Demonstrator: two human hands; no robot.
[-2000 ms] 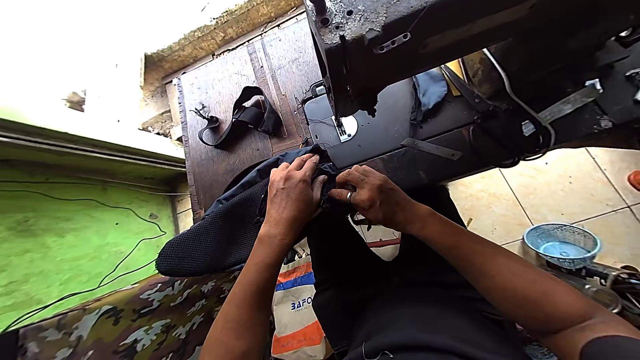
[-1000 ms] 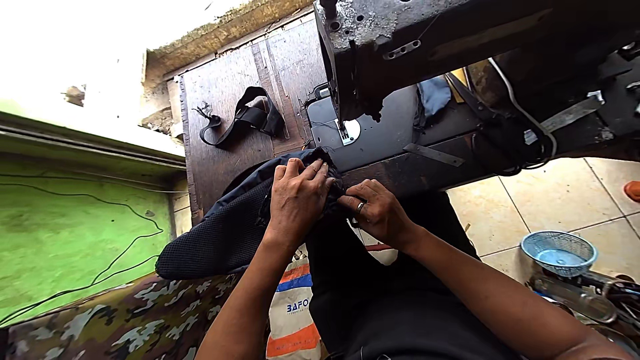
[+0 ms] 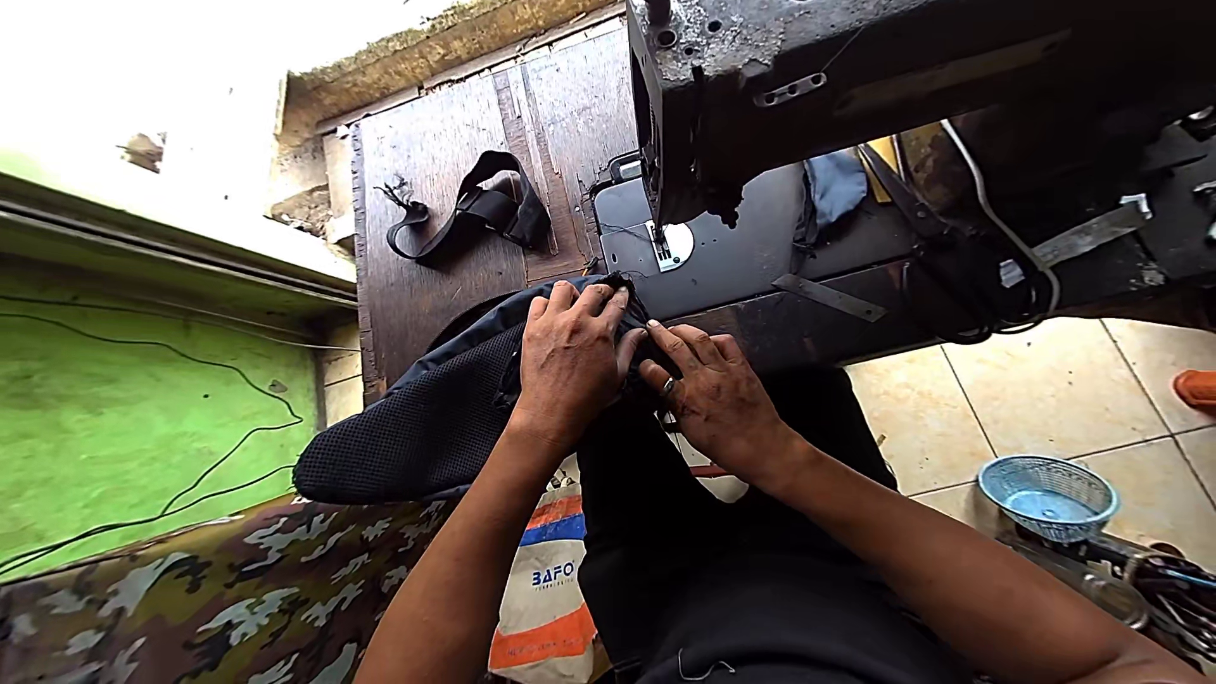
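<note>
A dark mesh-and-fabric piece (image 3: 408, 427), perhaps part of a bag, lies across the front edge of the wooden sewing table (image 3: 418, 123) and hangs toward the lap. My left hand (image 3: 575, 356) grips its gathered right end, fingertips on the frayed upper edge. Close beside it, my right hand (image 3: 708, 389), with a ring on one finger, pinches the same end between thumb and fingers. Behind both hands stands a black sewing machine (image 3: 855, 66); its needle plate (image 3: 673, 247) is bare of cloth. A black webbing strap (image 3: 489, 209) lies curled at the table's left.
A metal strip (image 3: 829, 297), a blue-grey cloth scrap (image 3: 834, 190) and scissors (image 3: 898, 190) lie on the machine bed. A pale cable (image 3: 993, 209) loops at the right. On the tiled floor stands a blue plastic basket (image 3: 1049, 498). Camouflage fabric (image 3: 218, 589) covers something at lower left.
My right hand's fingers have extended along the fabric's gathered end, after being more curled. My left hand keeps hold of the piece. The strap has not moved.
</note>
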